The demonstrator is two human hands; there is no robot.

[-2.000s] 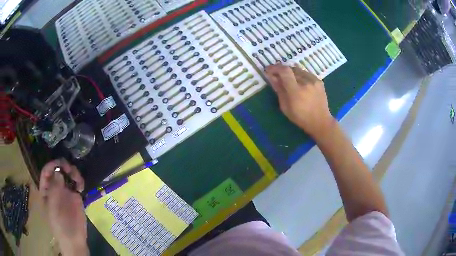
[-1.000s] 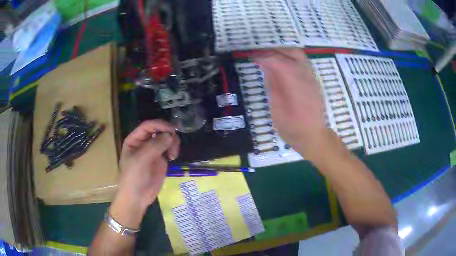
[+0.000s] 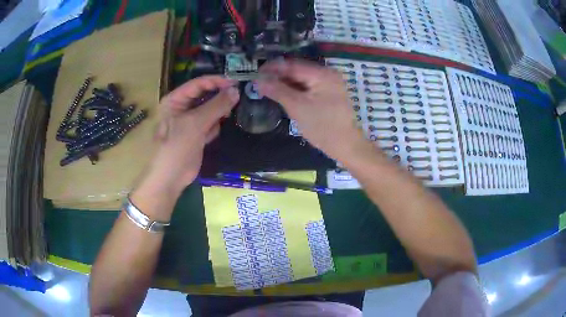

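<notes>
My left hand [image 3: 192, 117] and my right hand [image 3: 319, 111] meet at the black press [image 3: 214, 21]. Their fingertips are just above the silver round press nest [image 3: 259, 117], slightly apart. The fingers of each hand are bent together in a pinch. A small pale, narrow thing shows between the fingertips; it is too blurred to tell what it is or which hand holds it. The press linkage is partly hidden behind my fingers. Link parts lie in rows on a white parts tray [image 3: 404, 99] to the right.
Dark ribbed stacked ring pieces [image 3: 102, 124] lie on the cardboard sheets [image 3: 93, 56] at left. Purple and blue pens [image 3: 248, 183] lie above the yellow label sheet [image 3: 217, 207] in front. Another filled tray [image 3: 490, 133] is right; spare trays [image 3: 515, 37] are stacked far right.
My right hand has moved from over the trays at right to the press nest. My left hand has moved up to meet it. The view has turned left and now centres on the press.
</notes>
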